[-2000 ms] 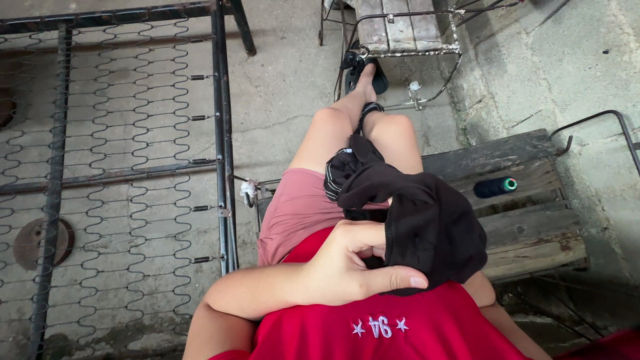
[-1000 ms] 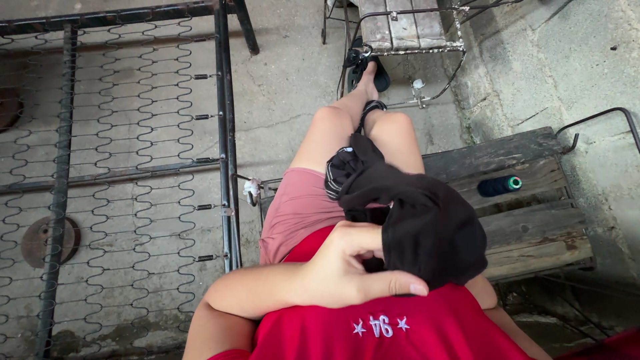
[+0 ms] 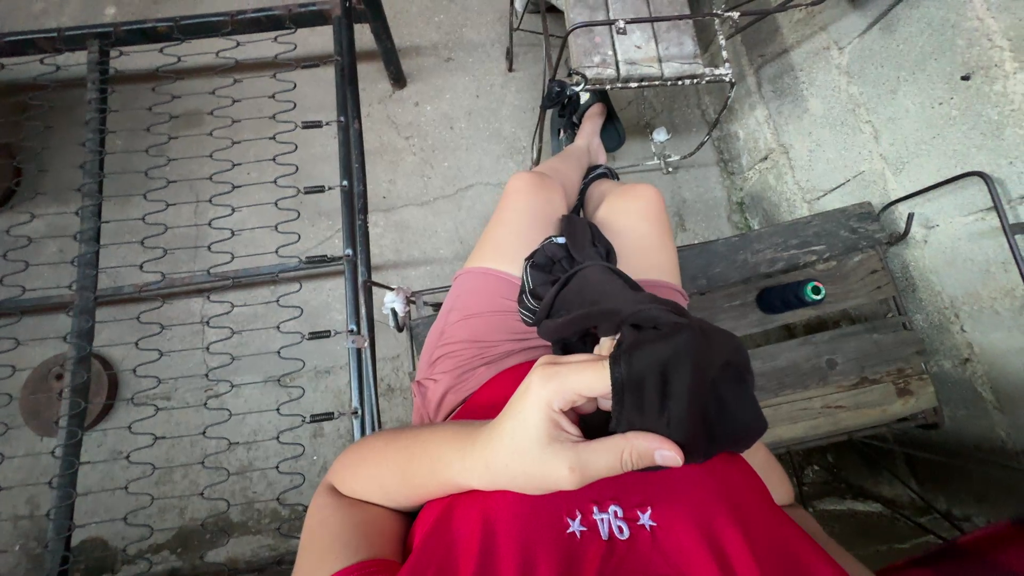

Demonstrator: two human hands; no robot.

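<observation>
My left hand (image 3: 560,424) grips the near edge of a black cloth garment (image 3: 680,376), its thumb on the outside and its fingers inside a fold. The garment lies bunched over my lap, above pink shorts and a red shirt. My right hand is hidden under or inside the cloth; only a bit of skin shows in a gap, and I cannot tell whose finger it is. A black part with white striped trim (image 3: 540,280) and a drawstring trail between my thighs toward the knees.
On the weathered wooden bench (image 3: 832,360) at the right lies a spool of dark thread (image 3: 790,296). A metal frame with wire springs (image 3: 350,200) stands at the left. Beyond my feet is a wood-slatted metal chair (image 3: 640,40). A concrete wall edges the right side.
</observation>
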